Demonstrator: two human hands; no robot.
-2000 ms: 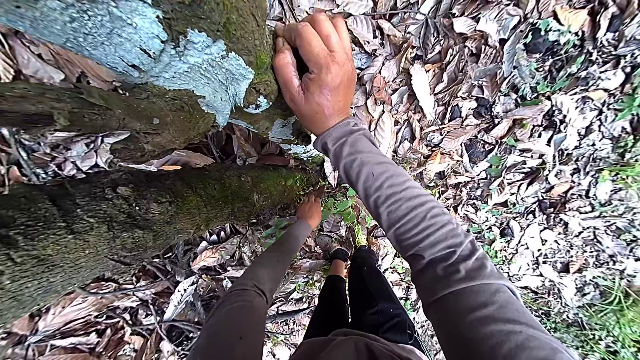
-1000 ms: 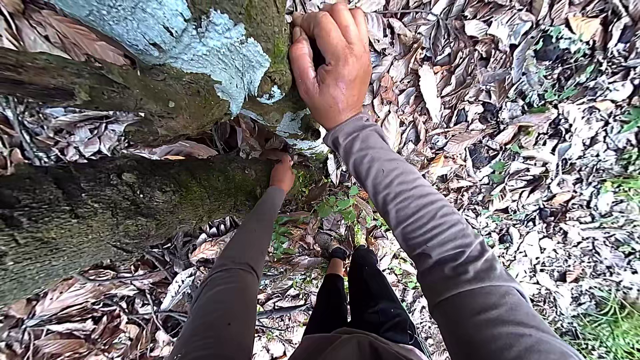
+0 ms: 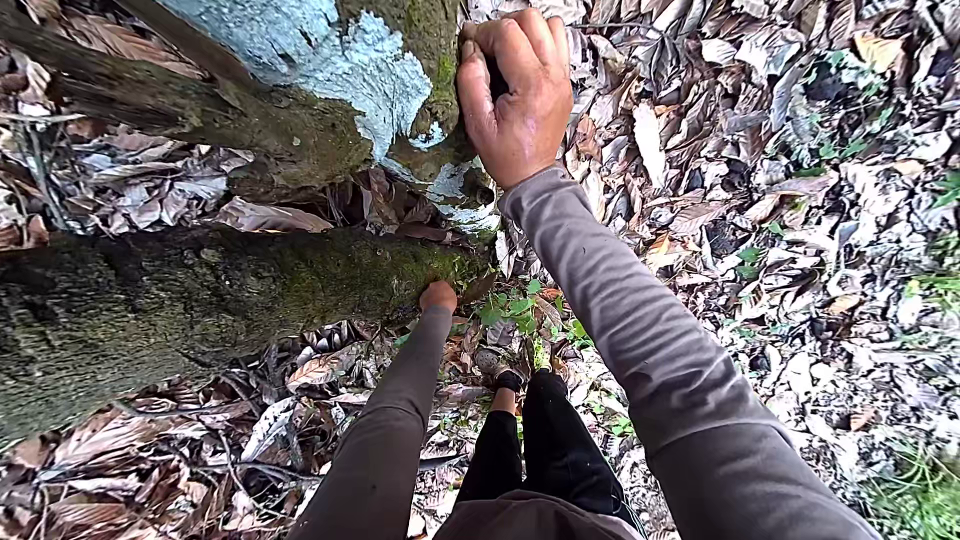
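My right hand (image 3: 521,97) leans on the edge of an upright tree trunk (image 3: 442,71) with mossy bark and a pale blue-white crust (image 3: 367,75). Its fingers are curled, with a dark gap beside the thumb; whether anything is in them cannot be told. Lower down, my left hand (image 3: 439,296) touches the near side of a thick mossy trunk (image 3: 225,292), close to its base. Only the back of that hand shows, and its fingers are hidden. Small green plants (image 3: 517,307) grow just right of it.
Dry leaf litter (image 3: 720,202) covers the ground around the trunks. A smaller brown stem (image 3: 300,139) branches between them at the upper left. Thin twigs (image 3: 232,465) lie at the lower left. My legs in black trousers (image 3: 562,442) stand below, with grass (image 3: 922,487) at the lower right.
A second ago my left hand reached over the end of the mossy trunk; now it is lower, at the near side, with its fingers out of sight. My right hand has stayed on the upright trunk.
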